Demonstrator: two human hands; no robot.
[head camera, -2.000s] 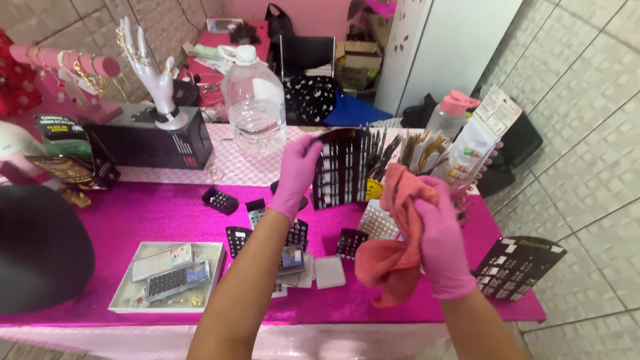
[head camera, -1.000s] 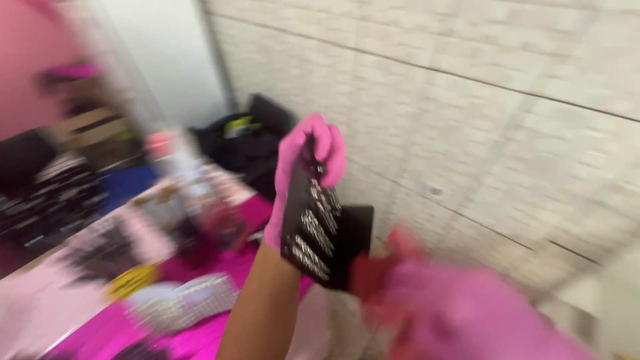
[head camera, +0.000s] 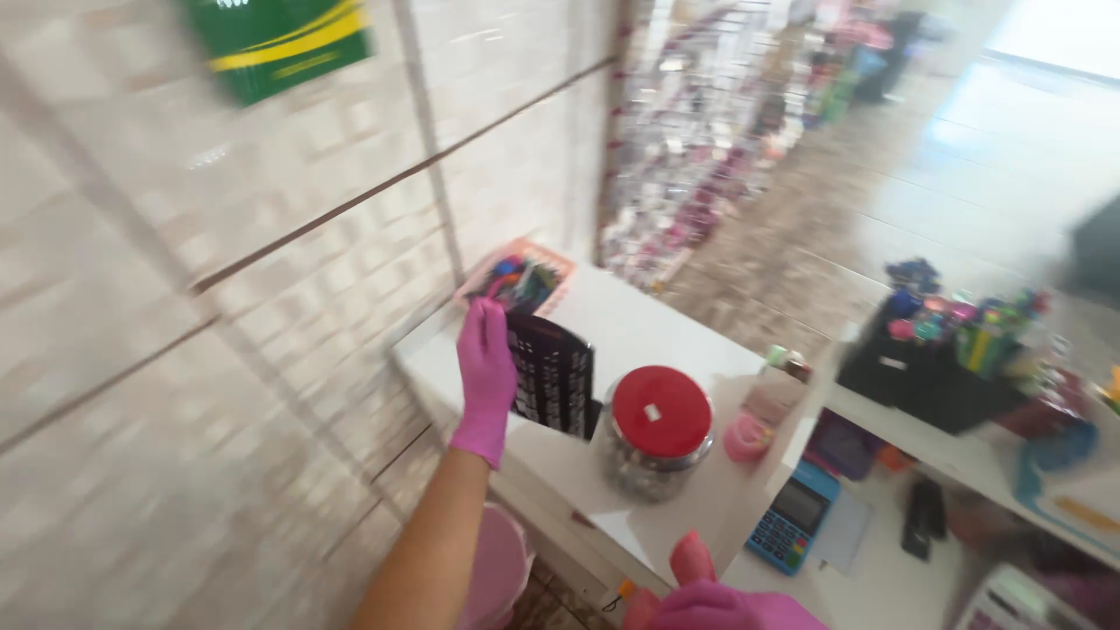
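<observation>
My left hand (head camera: 486, 372), in a pink glove, holds a black display stand (head camera: 551, 372) with rows of small shiny pieces by its left edge, upright over the white counter (head camera: 612, 302). At the bottom edge my right hand (head camera: 731, 608), also gloved in pink, grips a coral-red cloth (head camera: 691, 560); part of that hand is cut off by the frame. Just right of the stand is a clear jar with a red lid (head camera: 661, 411). Behind the stand sits a pink basket (head camera: 556, 267) of small colourful items.
A blue card machine (head camera: 794, 518) and a black stapler-like object (head camera: 923, 516) lie on a lower surface at right. A black pen holder (head camera: 910, 376) stands on a white shelf. Tiled wall (head camera: 306, 350) runs along the left; a pink bin (head camera: 494, 569) is below the counter.
The view has swung far right, from the pink-covered table to a white counter. The black stand in my left hand and the cloth in my right have come along.
</observation>
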